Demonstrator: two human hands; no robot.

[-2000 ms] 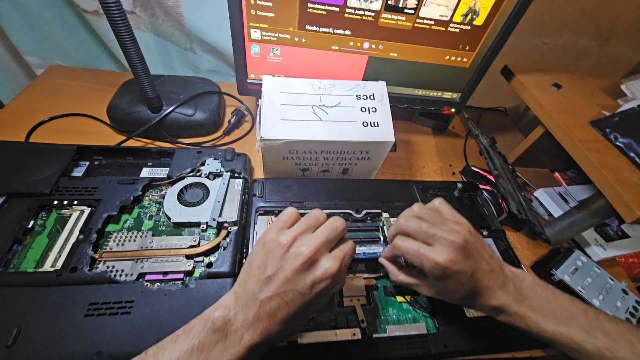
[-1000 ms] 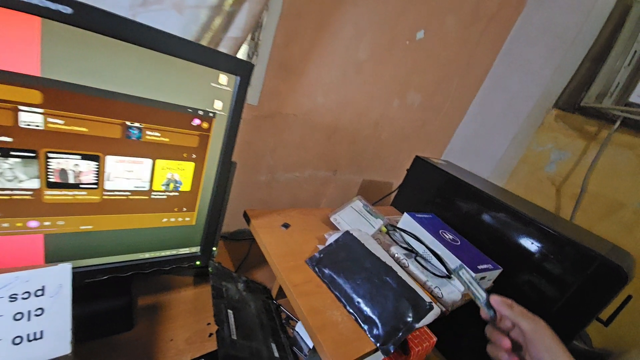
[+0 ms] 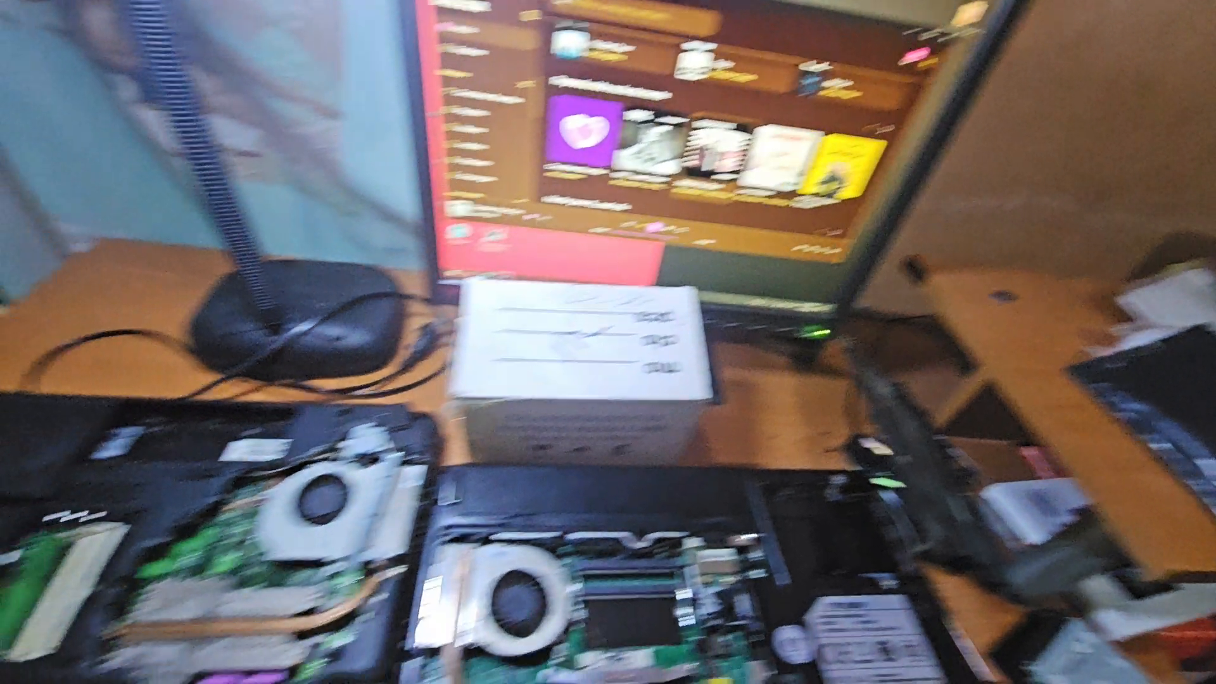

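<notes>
Neither of my hands shows in the head view now, which is blurred. An opened laptop base (image 3: pixel 608 489) lies at the lower middle, with a round cooling fan (image 3: pixel 520 600) at its left and a dark memory slot area (image 3: pixel 632 617) beside the fan. A hard drive (image 3: pixel 872 638) with a label sits at its right. At the left lies a second opened laptop base (image 3: pixel 57 427), with its own fan (image 3: pixel 321 502) and a copper heat pipe (image 3: pixel 247 627) below it.
A white cardboard box (image 3: pixel 579 347) stands behind the laptops, in front of a lit monitor (image 3: pixel 760 247). The black lamp base (image 3: pixel 304 328) and a cable (image 3: pixel 114 334) are at the left. A wooden shelf (image 3: pixel 1026 332) with a dark packet (image 3: pixel 1164 399) is at the right.
The view has swung from the right-hand shelf back to the laptops. A hand with a small flat item showed near the shelf a second ago; both hands were over the middle laptop before that.
</notes>
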